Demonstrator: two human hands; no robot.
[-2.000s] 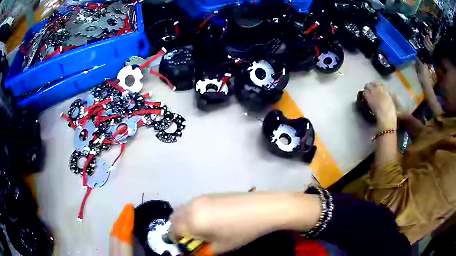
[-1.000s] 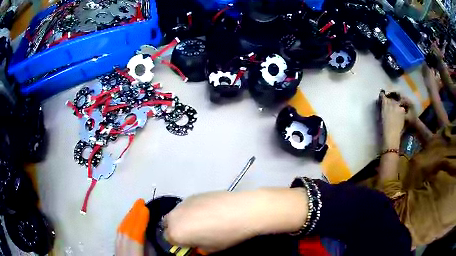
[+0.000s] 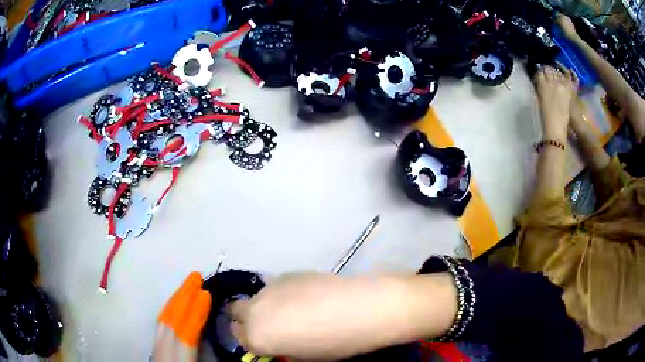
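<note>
A black camera housing (image 3: pixel 237 282) stands at the bottom of the view, with a thin cable sticking up from it. My left hand (image 3: pixel 185 318), with an orange finger cot, holds its left side and is cut off by the lower edge. My right hand (image 3: pixel 272 318) is over the housing, with the screwdriver in the fist. A bit of the yellow-and-dark handle shows below the hand, and the metal shaft (image 3: pixel 357 244) points up and right beyond the wrist. The fingertips and most of the housing's inside are hidden.
A pile of LED ring boards with red leads (image 3: pixel 173 143) lies left, below a blue parts bin (image 3: pixel 106 53). A fitted housing (image 3: pixel 426 177) stands right of centre by the orange stripe (image 3: pixel 481 226). More fitted housings (image 3: pixel 322 88) crowd the back. Another person's arms (image 3: pixel 554 120) reach in at right.
The screwdriver shaft now points away from the housing; two seconds ago it was not visible. My right hand covers more of the housing's opening. The neighbour's hands have moved back towards the blue bin.
</note>
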